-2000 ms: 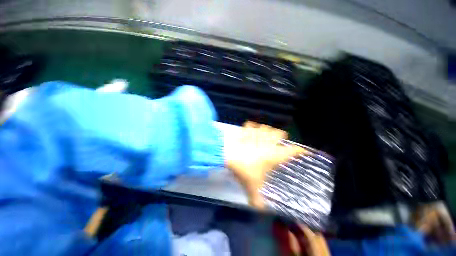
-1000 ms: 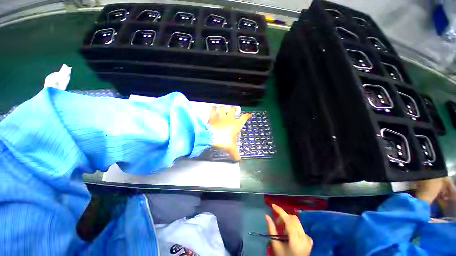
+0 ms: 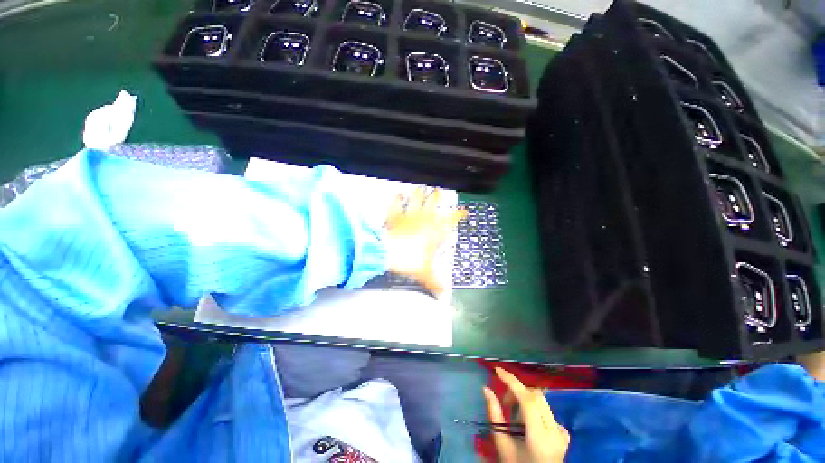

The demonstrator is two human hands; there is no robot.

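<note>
My left hand (image 3: 421, 237) lies palm down, fingers spread and empty, on the right part of the white sheet (image 3: 362, 316). My blue sleeve hides much of the sheet. A clear blister tray (image 3: 481, 244) with small pockets shows beyond the sheet's right edge, beside my fingertips. My right hand (image 3: 534, 427) is low in the picture, below the bench edge, holding thin dark tweezers (image 3: 484, 424) pointing left.
Stacked black foam trays (image 3: 362, 95) holding watch cases stand behind the sheet. A taller stack (image 3: 624, 226) stands right. Clear blister trays (image 3: 172, 156) and a crumpled white cloth (image 3: 109, 121) lie left. Another person's hand (image 3: 812, 363) is cut off at the right edge.
The blurred view has steadied and shifted. Since one second ago, the white sheet reaches further right under my left hand and covers more of the clear tray. My right hand still holds the tweezers.
</note>
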